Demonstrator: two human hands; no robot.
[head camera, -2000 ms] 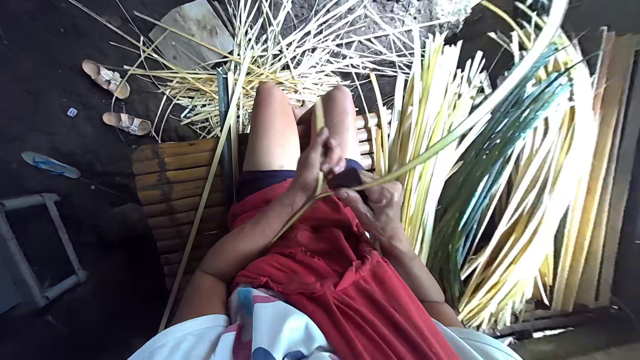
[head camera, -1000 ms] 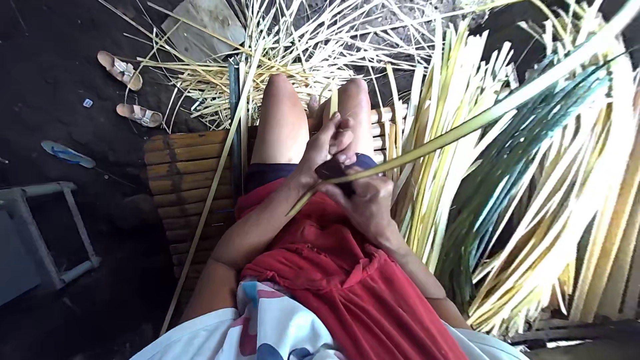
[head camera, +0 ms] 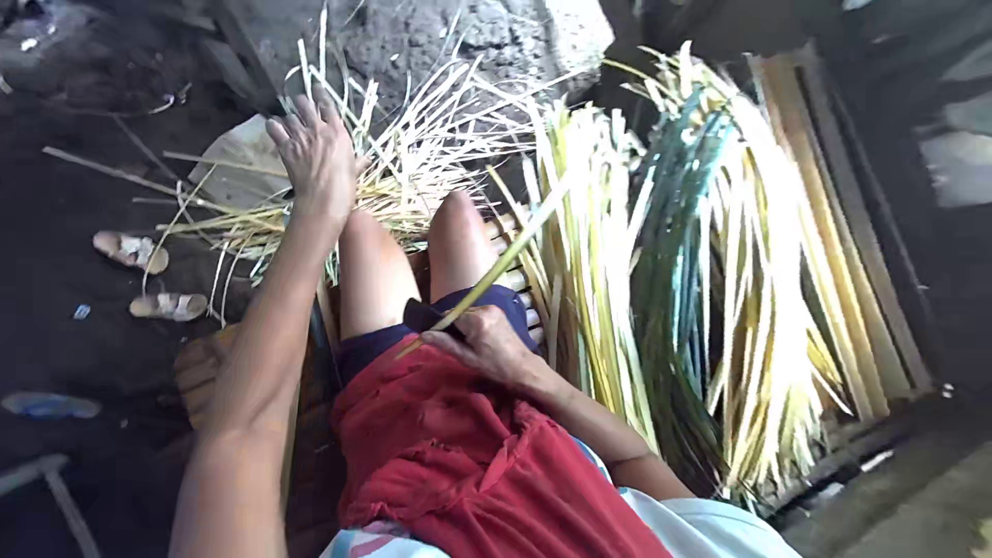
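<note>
My left hand is stretched out past my left knee with its fingers spread, over the edge of a heap of thin pale plant strips; it shows nothing in its hold. Low over my lap, my right hand grips one long yellow-green strip that slants up and to the right. A dark piece, of a kind I cannot tell, lies against the strip beside the right fingers, partly hidden. Red cloth covers my lap.
Bundles of yellow strips and green strips lie to my right, near long boards. I sit on a slatted bamboo seat. Sandals and a blue slipper lie at left; a rough stone block stands ahead.
My left hand has left the strip and my right hand at my lap and moved forward and to the left. The right hand still grips a strip. The view has shifted.
</note>
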